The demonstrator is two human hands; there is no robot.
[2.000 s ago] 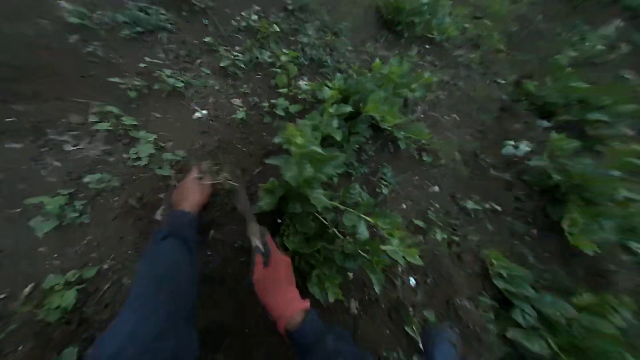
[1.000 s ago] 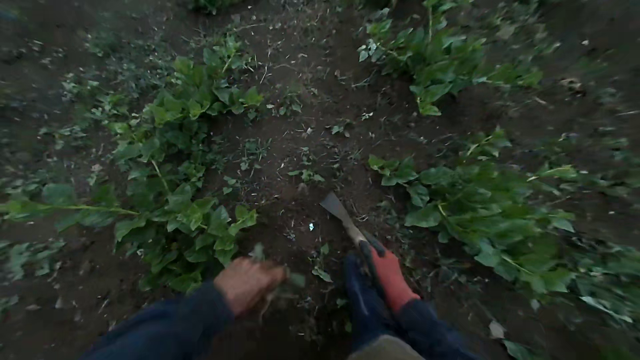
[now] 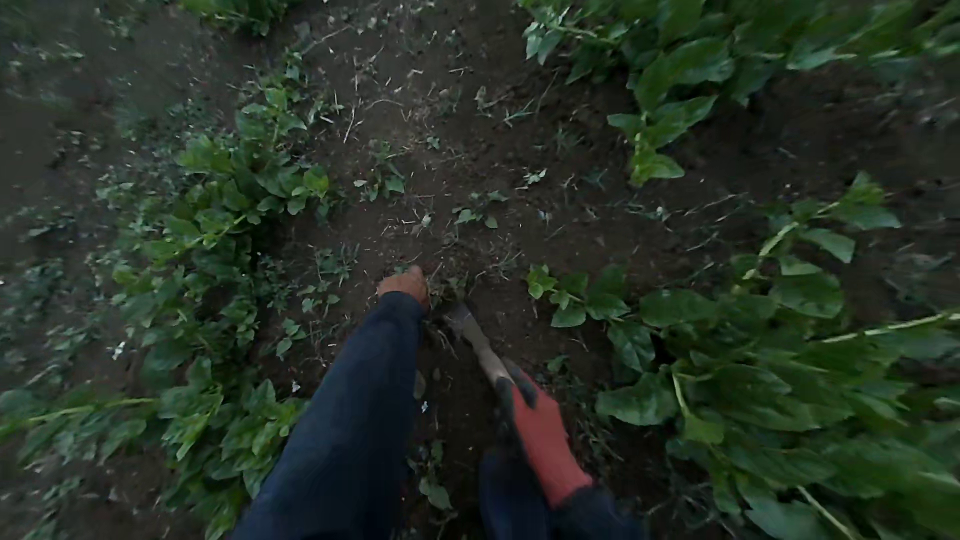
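My left hand (image 3: 406,286), bare below a dark blue sleeve, is low over the soil with its fingers curled beside small weeds (image 3: 454,287); whether it grips any of them cannot be told. My right hand (image 3: 536,427), in a red glove with dark fingers, is closed around the handle of a weeding tool with a flat metal blade (image 3: 466,324). The blade points up and left, its tip at the soil just right of and below my left hand.
Leafy green plants (image 3: 217,217) grow in a row on the left. Larger leafy plants (image 3: 750,375) spread at the right, with more (image 3: 690,67) at the upper right. Small weeds (image 3: 476,214) and dry stems dot the dark soil (image 3: 480,150) between them. A dark-clad leg (image 3: 511,495) shows at the bottom.
The view has shifted over the plants. My left hand, nearer my body and holding some greenery one second ago, now reaches forward to the soil beside the blade. The tool has stayed in my right hand.
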